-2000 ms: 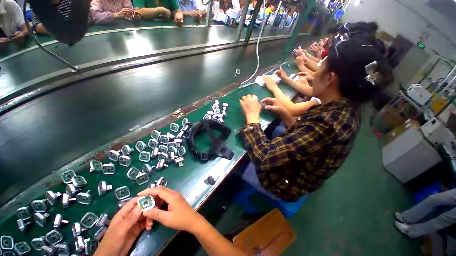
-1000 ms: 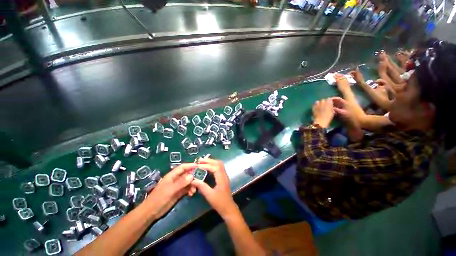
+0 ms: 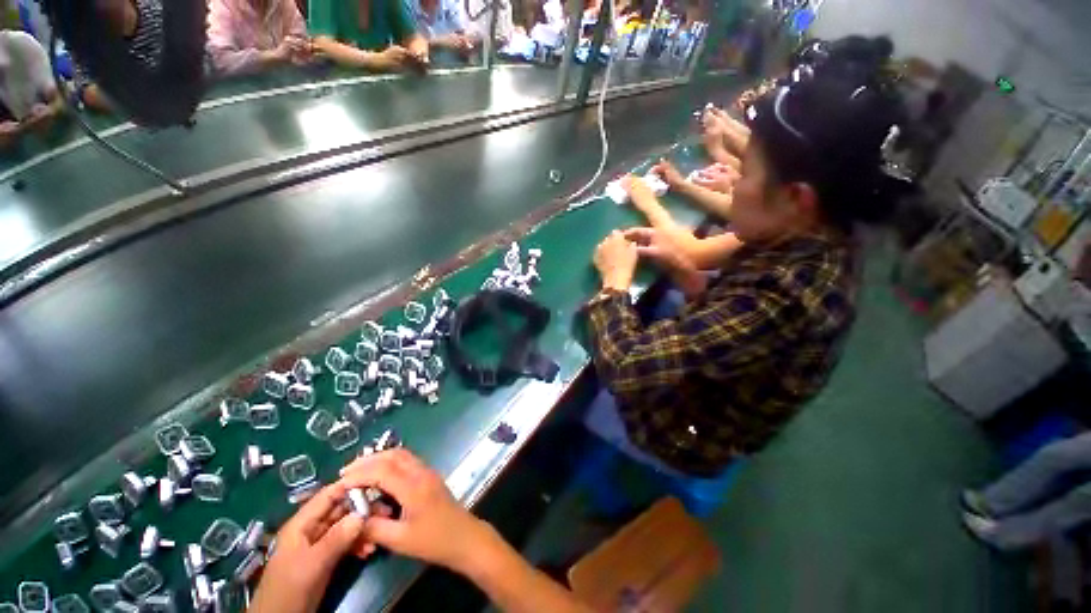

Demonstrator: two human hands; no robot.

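My left hand (image 3: 308,545) and my right hand (image 3: 421,509) meet low in the view, just above the green bench's front edge. Between their fingertips they hold one silver square-faced unit (image 3: 360,502). Its silver side shows now; fingers cover most of the rest. Many like units lie loose on the bench, some face up, such as one square-faced unit (image 3: 297,471) just behind my hands, others on their sides with the stem showing.
A black head strap (image 3: 497,340) and a small dark piece (image 3: 504,432) lie right of the units. Small silver parts (image 3: 514,269) lie beyond. A person in a plaid shirt (image 3: 730,347) sits at right. A dark conveyor belt (image 3: 275,228) runs behind, with people across it. A wooden stool (image 3: 646,560) stands below.
The view swung left and down, then back. The held unit showed its square face before; now it is turned and shows its side. Both hands still hold it.
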